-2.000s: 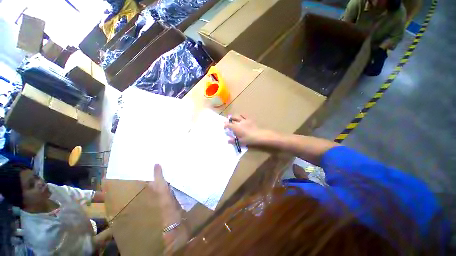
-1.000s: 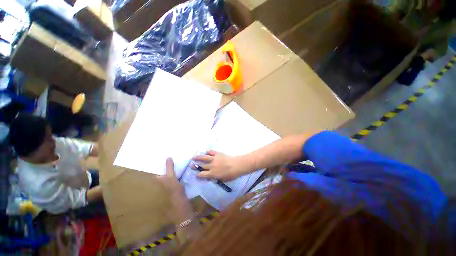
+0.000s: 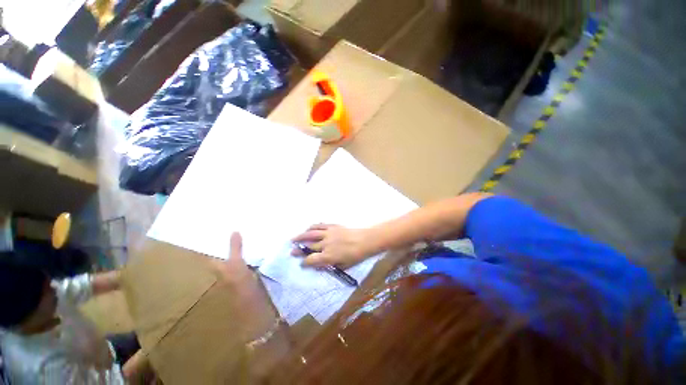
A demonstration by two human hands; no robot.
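White paper sheets lie on a large closed brown carton. The left sheet looks blank white and washed out. A second sheet lies to its right, with a faintly printed part below it. My right hand rests on the right sheets and holds a dark pen, which slants down to the right. My left hand is at the lower edge of the left sheet, thumb up against it; its fingers are hidden beneath the paper. An orange tape dispenser lies on the carton beyond the sheets.
Dark goods in shiny plastic lie behind the carton. An open carton stands at the upper right, with black-and-yellow floor tape beyond. A person in a light top is at the lower left. More cartons stand at the upper left.
My right hand with the pen has moved down and left from the right sheet's edge onto the lower papers. The left sheet is now turned apart from the right one. The view has shifted.
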